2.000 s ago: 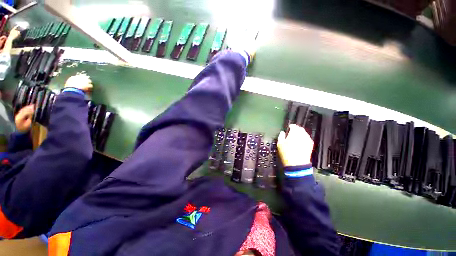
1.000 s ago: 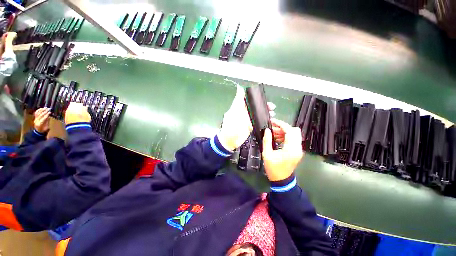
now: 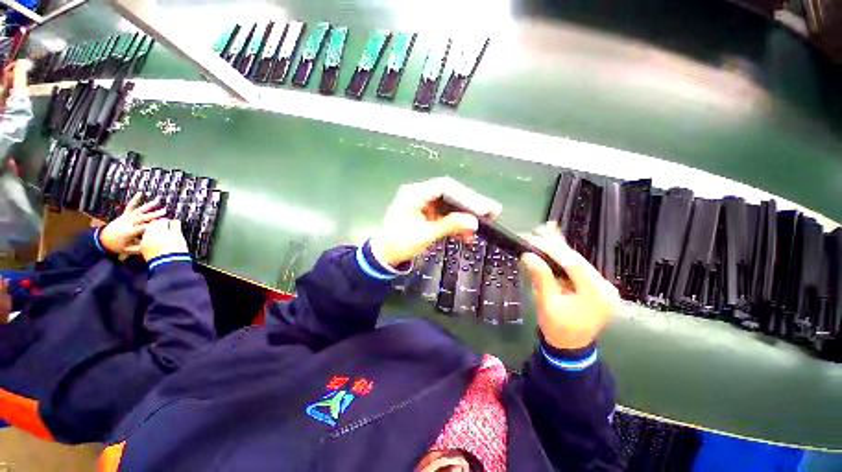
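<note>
My left hand (image 3: 423, 221) and my right hand (image 3: 574, 293) hold one slim black remote (image 3: 503, 236) between them, one hand at each end. It is seen edge-on, tilted down to the right, above the bench; no green shows on it. Its lower side is hidden. A row of assembled remotes (image 3: 471, 282) with pale button dots lies below it, partly covered by my hands. A long packed row of black back shells (image 3: 672, 241) lies to the right. Front halves with green circuit boards (image 3: 370, 57) lie spaced apart on the far strip.
A white rail (image 3: 517, 139) runs lengthwise along the green bench (image 3: 305, 171). At left, a neighbour's hands (image 3: 148, 232) are near rows of black remotes (image 3: 180, 195). Tiny pale parts (image 3: 168, 126) lie scattered there. A blue bin (image 3: 739, 454) is below the near edge.
My left hand came back from the far strip to meet my right hand. The black piece, upright between both hands a second ago, is now turned edge-on and slanting, with my right hand further right.
</note>
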